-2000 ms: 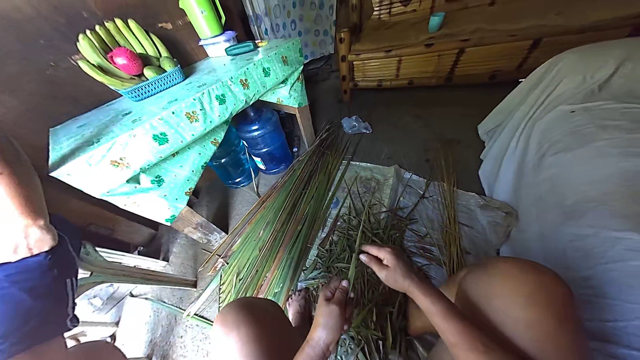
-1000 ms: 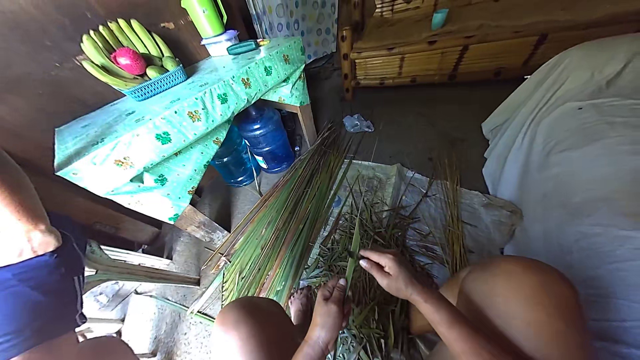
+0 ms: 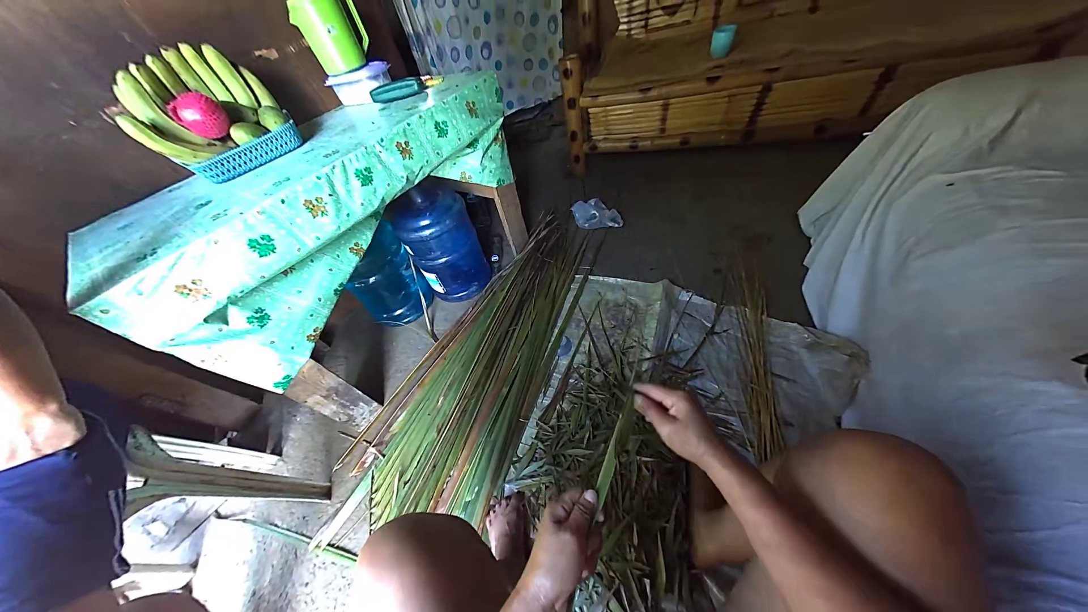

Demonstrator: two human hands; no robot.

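Observation:
My left hand (image 3: 568, 531), low in the middle, is closed on the lower end of a green palm leaf strip (image 3: 614, 450). The strip slants up to my right hand (image 3: 676, 416), whose thumb and fingers pinch its upper end. Beneath both hands lies a heap of short leaf scraps (image 3: 578, 425) between my legs. Left of it is a large bundle of long palm leaves (image 3: 476, 382), fanned out toward me. A thin bundle of brown leaf midribs (image 3: 756, 374) lies to the right of the heap.
A plastic sheet (image 3: 816, 357) lies under the scraps. At the left stands a table with a green patterned cloth (image 3: 280, 229), blue water jugs (image 3: 442, 246) beneath it. Another person's arm (image 3: 34, 391) is at the left edge. A cloth-covered piece of furniture (image 3: 952, 255) stands right, a bamboo bench (image 3: 731, 110) behind.
My right hand has moved slightly away from my left hand, up along the leaf strip. The bundles look unchanged.

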